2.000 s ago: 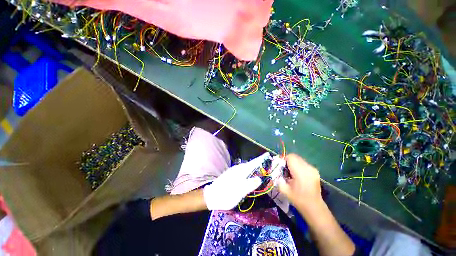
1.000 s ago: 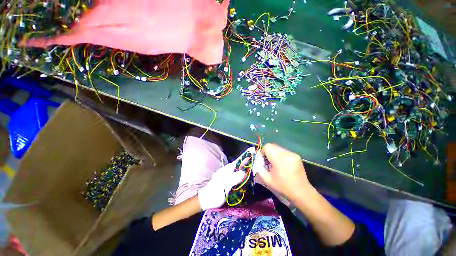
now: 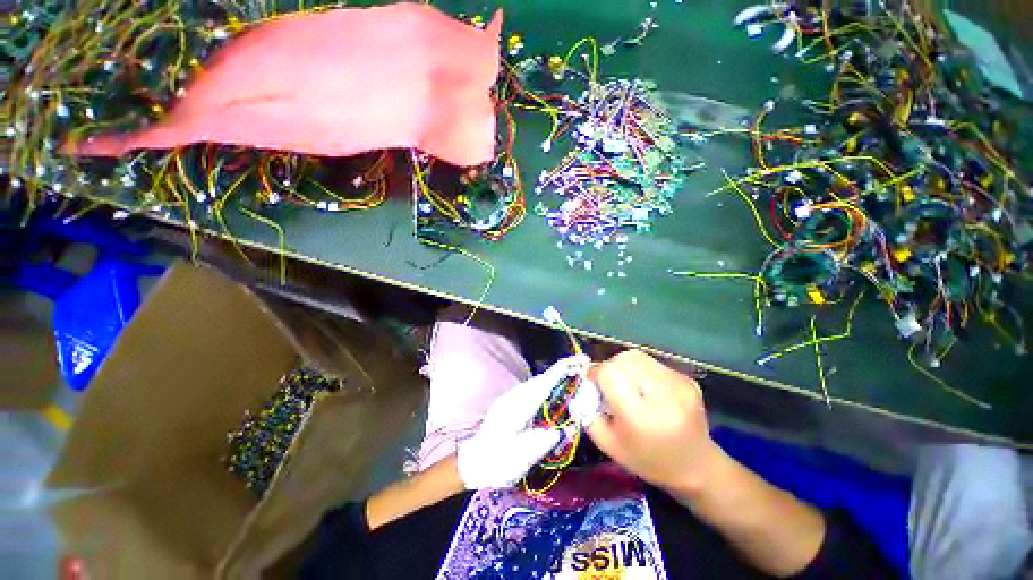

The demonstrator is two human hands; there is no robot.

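My left hand (image 3: 506, 436), in a white glove, holds a small wired board assembly (image 3: 555, 417) over my lap, below the bench edge. Yellow and red wires loop down from it. My right hand (image 3: 654, 414), bare with white-covered fingertips, is closed at the upper right side of the same assembly, its fingertips touching those of the gloved hand. A wire with a white plug connector (image 3: 552, 314) sticks up from between the hands. The board itself is mostly hidden by the fingers. A pile of short connector leads (image 3: 612, 164) lies on the bench ahead.
Heaps of wired boards (image 3: 895, 215) lie at right and at left under a pink sheet (image 3: 340, 85) on the green bench (image 3: 680, 306). An open cardboard box (image 3: 147, 397) with small dark parts (image 3: 272, 431) stands at left. A blue plastic stool (image 3: 96, 321) is behind it.
The camera view has shifted, moving the bench and box in the picture. The hands remain together on the assembly. The wire with the white plug now sticks up above them.
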